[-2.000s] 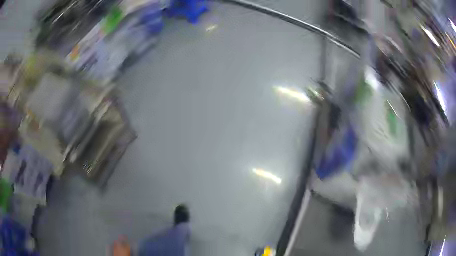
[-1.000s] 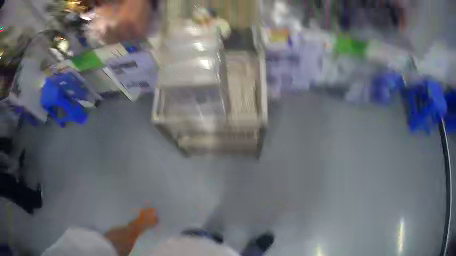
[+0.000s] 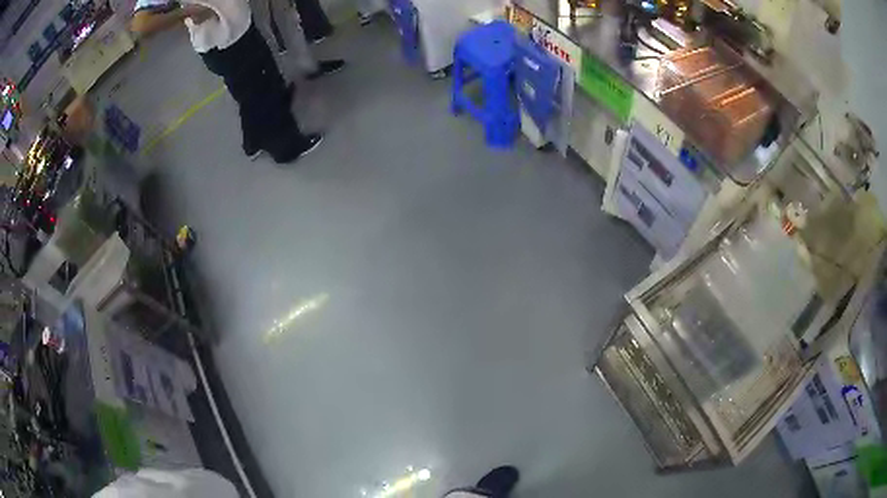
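Neither of my hands is in view. White clothing of mine [image 3: 170, 484] shows at the bottom left edge, and one dark shoe [image 3: 498, 480] at the bottom. A silver-framed rack cart [image 3: 681, 394] stands nearest on the right, tilted in the picture, with a whitish clear bin [image 3: 754, 282] on it. A blue plastic stool [image 3: 486, 73] stands on the floor at the upper middle, beside a white machine bench [image 3: 593, 122].
People in white shirts and dark trousers [image 3: 258, 88] stand in the aisle at the upper left. Machine benches with green labels [image 3: 119, 435] line the left. Dark floor trunking [image 3: 216, 394] runs along the left side. A yellow floor line [image 3: 185, 119] lies behind.
The view has turned: the rack cart has shifted from the upper middle to the right, and people and the blue stool now show at the top. The hand and forearm seen at the lower left are gone.
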